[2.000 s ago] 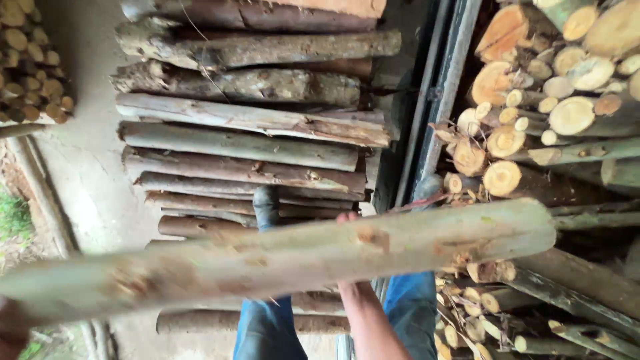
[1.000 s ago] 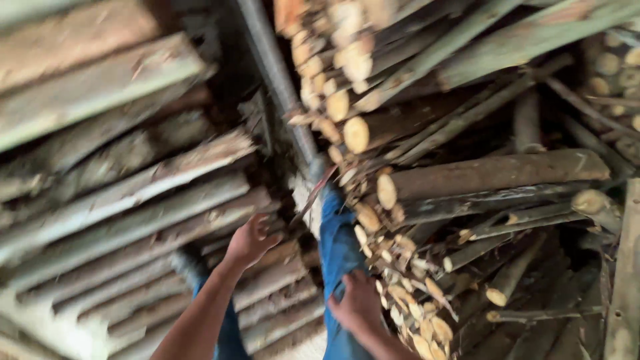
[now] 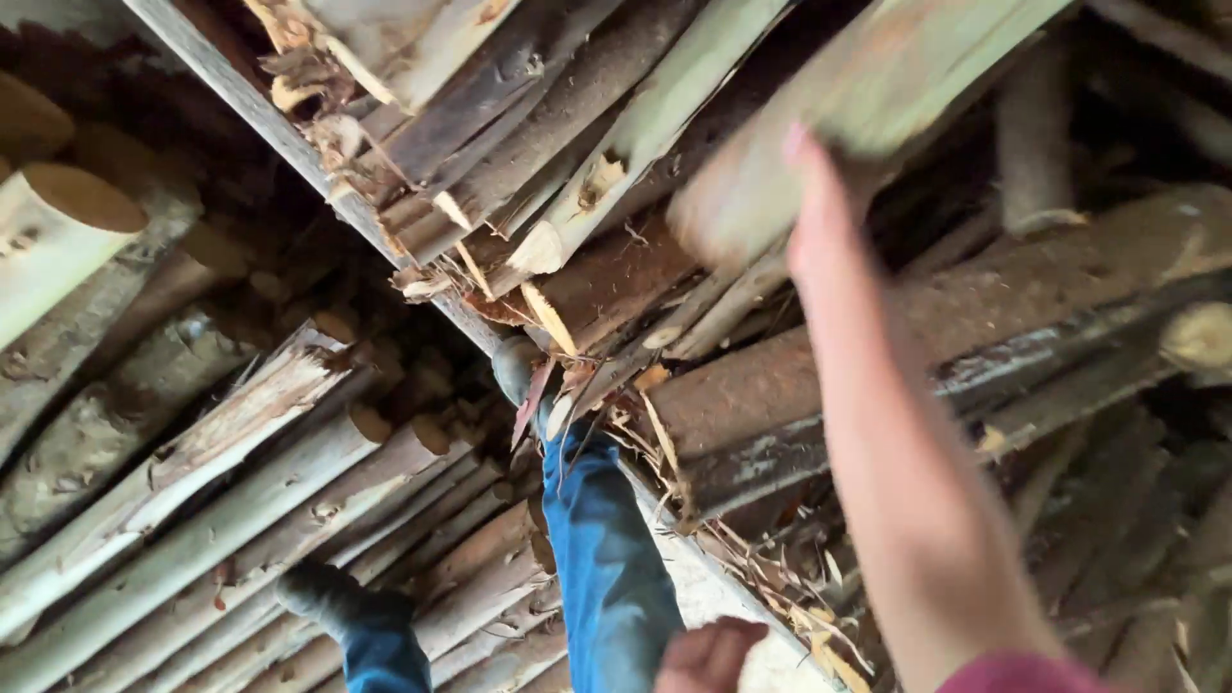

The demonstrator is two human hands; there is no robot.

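A thick, pale, peeled log [image 3: 866, 125] lies slanting at the upper right, blurred, above the right-hand wood pile. My right hand [image 3: 813, 183], also blurred, is against its side near the lower end; its fingers do not show clearly, so I cannot tell whether they grip. My left hand [image 3: 712, 654] is at the bottom edge, partly cut off, fingers bent, beside my blue trouser leg [image 3: 606, 549]. Nothing shows in it, but its palm is hidden. Under the right forearm lies a thick brown log [image 3: 741, 385].
A row of logs [image 3: 192, 539] lies at the lower left, with one boot [image 3: 322, 592] on it. A metal rail [image 3: 260, 120] runs diagonally between the stacks, the other boot [image 3: 515, 371] beside it. Bark strips [image 3: 549, 318] and thin sticks stick out from the right-hand pile.
The long log held across the view two seconds ago is out of my hands one second ago. Since then my right hand has reached up to a pale log. The view has swung right.
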